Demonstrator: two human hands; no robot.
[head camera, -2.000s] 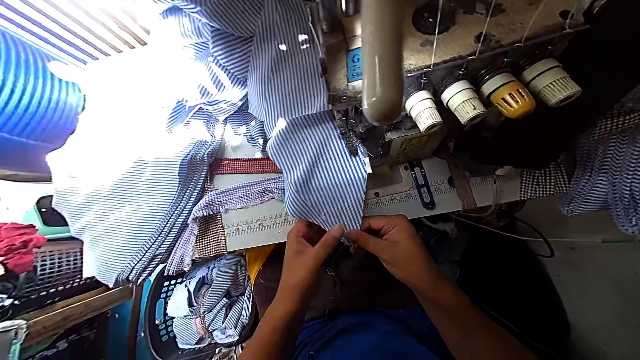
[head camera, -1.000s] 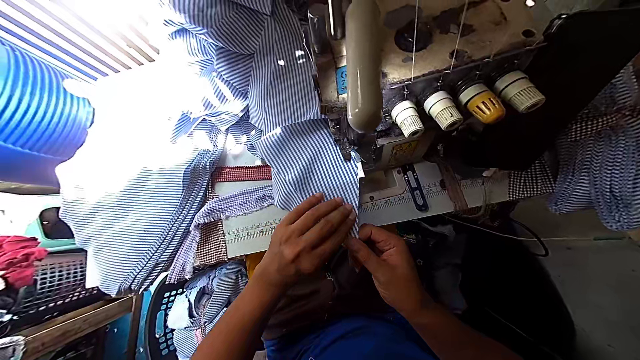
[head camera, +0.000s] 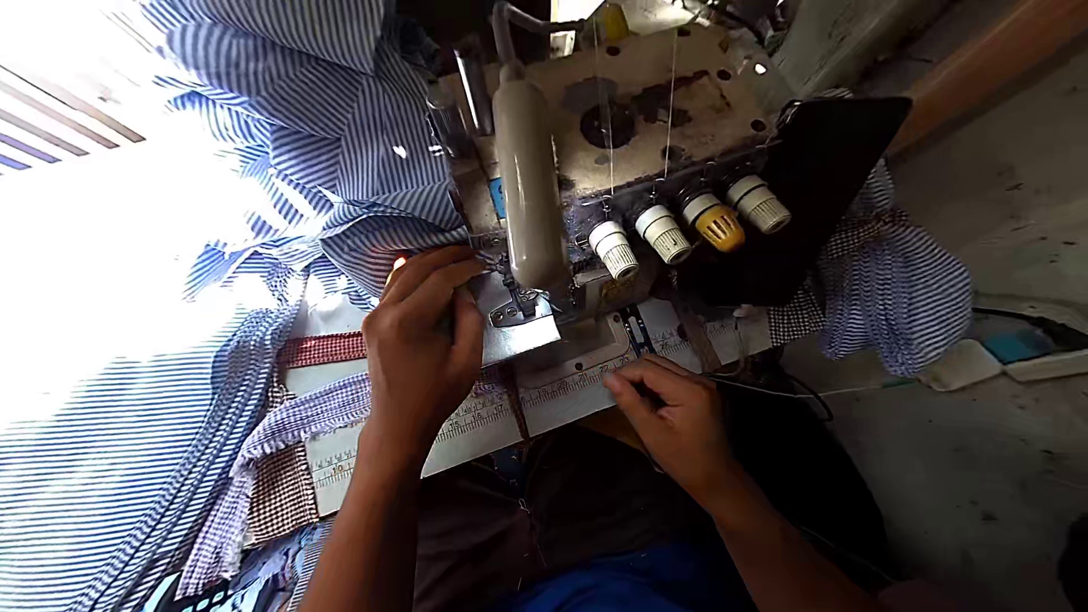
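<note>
My left hand (head camera: 429, 327) is at the left side of an overlock sewing machine (head camera: 629, 127), its fingertips beside the metal presser foot area (head camera: 517, 313) and at the edge of blue-and-white striped fabric (head camera: 382, 234). Whether the fingers grip that fabric is hard to tell. My right hand (head camera: 671, 408) rests over the front edge of the table by a printed ruler strip (head camera: 561, 387), fingers curled and thumb near the forefinger; no fabric shows in it. The striped fabric heaps up behind and left of the machine. The metal plate under the foot lies bare.
White and yellow thread tension dials (head camera: 718, 223) line the machine's front. Red checked (head camera: 327, 349) and purple checked strips (head camera: 314, 404) cross the table at left. More striped fabric (head camera: 901, 289) hangs at right. A large striped piece (head camera: 110, 442) drapes at lower left.
The striped piece that lay in front of the presser foot is gone from there. My left hand has moved from it up to the machine's left side. My right hand has moved rightward.
</note>
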